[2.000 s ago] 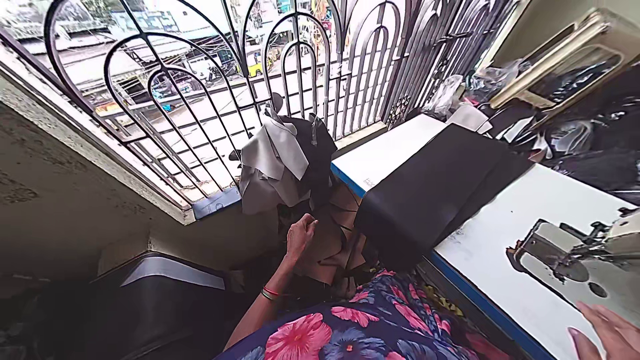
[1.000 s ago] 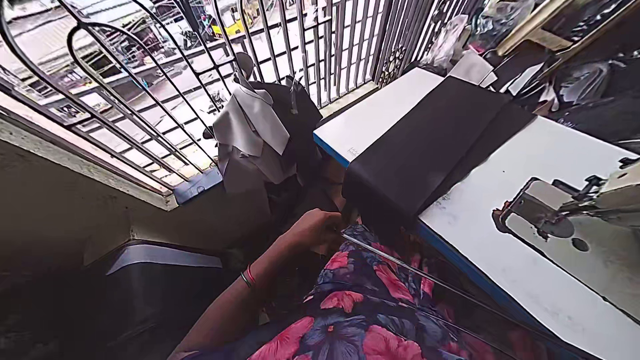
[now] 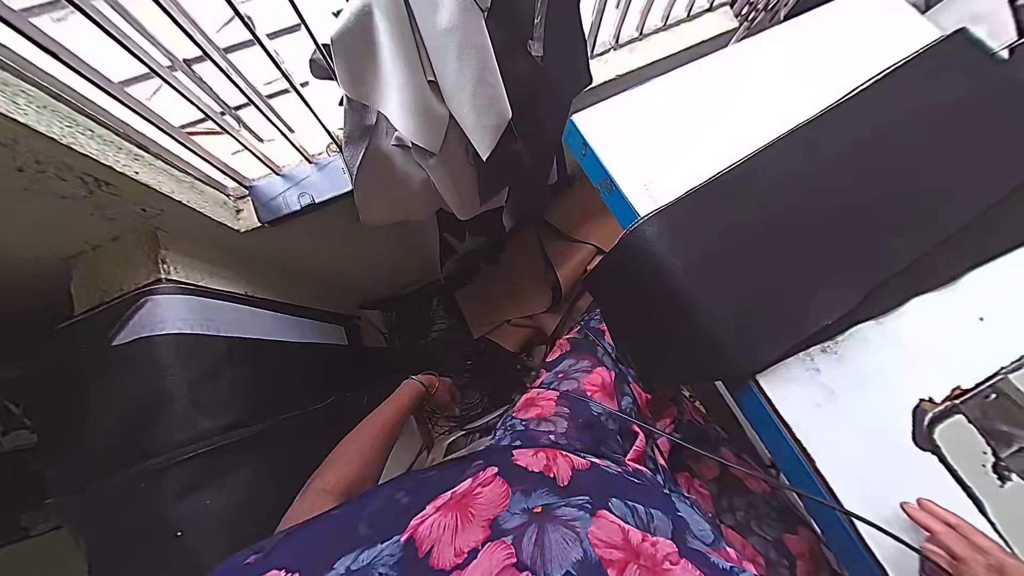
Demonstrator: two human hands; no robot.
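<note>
My left hand (image 3: 445,400) reaches down at the left side of my flowered garment (image 3: 544,480), beside a dark tangle of thin strands; its fingers are hidden, so what it holds cannot be told. A thin black cord (image 3: 704,456) crosses my lap towards the lower right. My right hand (image 3: 956,536) lies at the lower right edge of the white sewing table (image 3: 872,384), by the end of the cord, near the cut-out with the sewing machine's metal base (image 3: 996,424); whether it grips the cord is unclear. A black sheet of material (image 3: 800,216) drapes over the table's edge.
Grey and black material pieces (image 3: 432,88) hang by the window grille (image 3: 208,88). Brown pieces (image 3: 512,280) lie below them. A blue-grey flat item (image 3: 300,188) rests on the sill. At the left stands a black padded thing (image 3: 200,400) with a pale strip.
My left hand has gone from the front of my lap, where it held the thin cord, down to my left side. The view has tilted down and closer.
</note>
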